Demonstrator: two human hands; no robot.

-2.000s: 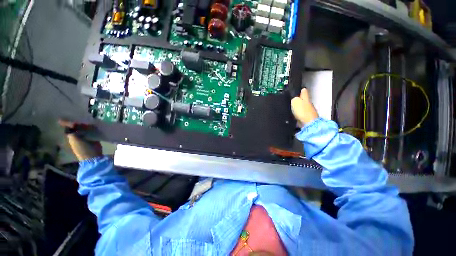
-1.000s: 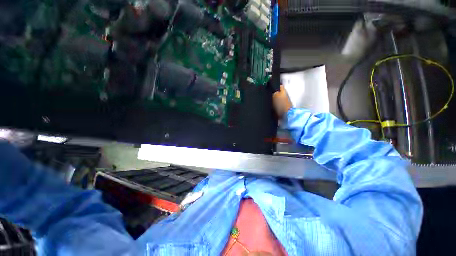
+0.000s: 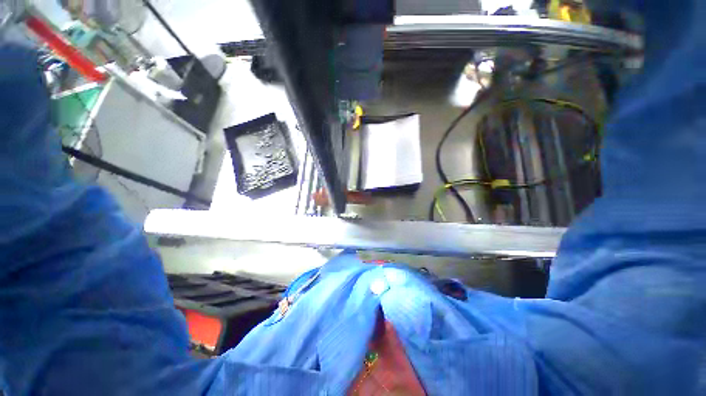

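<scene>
The black carrier [image 3: 306, 93] stands on edge, upright, above the conveyor rail [image 3: 348, 232], with its lower corner near the rail. A strip of the circuit board's parts [image 3: 361, 66] shows on its right side. Both blue sleeves reach up and out of the picture at the left and right. My left hand and my right hand are not in view, so their hold on the carrier cannot be seen.
A small black tray of parts [image 3: 263, 155] lies left of the carrier. A white paper sheet [image 3: 392, 152] lies right of it. A yellow cable [image 3: 499, 184] loops at the right. A black bin with red-orange inside [image 3: 203, 328] holds dark slotted plates at lower left.
The carrier has tipped from lying flat, component side up, to standing on edge. Both arms have risen and the right hand has left the picture. The small parts tray has come into view.
</scene>
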